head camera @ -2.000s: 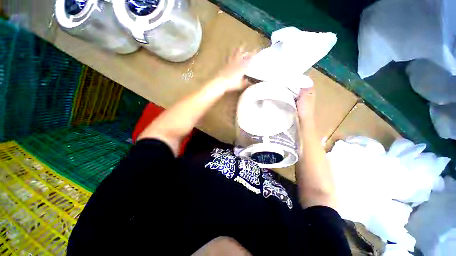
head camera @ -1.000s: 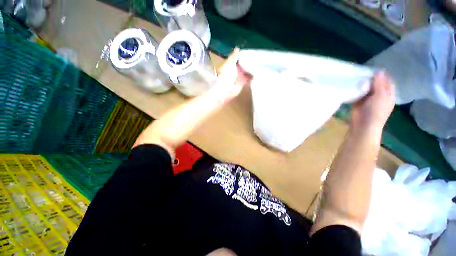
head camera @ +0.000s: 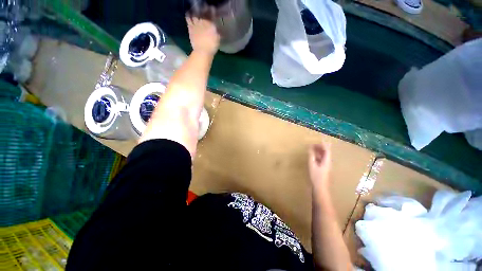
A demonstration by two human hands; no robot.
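My left hand (head camera: 203, 34) is stretched out over the green belt, at the dark top end of a canister unit (head camera: 235, 29). Its fingers are blurred but look closed on that end. My right hand (head camera: 319, 157) is empty over the cardboard sheet (head camera: 264, 153), with loosely curled fingers. A white poly bag (head camera: 296, 66) stands on the belt with its mouth open and a dark round part showing inside. Three more canister units with white collars stand at the left: one at the back (head camera: 127, 50), one in front (head camera: 89, 114), and one (head camera: 204, 124) partly hidden by my left forearm.
A heap of white bags (head camera: 417, 233) lies at the lower right. Another bag with a full shape (head camera: 444, 95) is on the belt at the right. The green belt edge (head camera: 327, 127) runs along the cardboard. Green (head camera: 47, 153) and yellow (head camera: 31, 246) crates are at the lower left.
My hands have let go of the white bag they stretched open, and a bag now stands on the belt. My left hand has moved forward to a canister; my right has drawn back.
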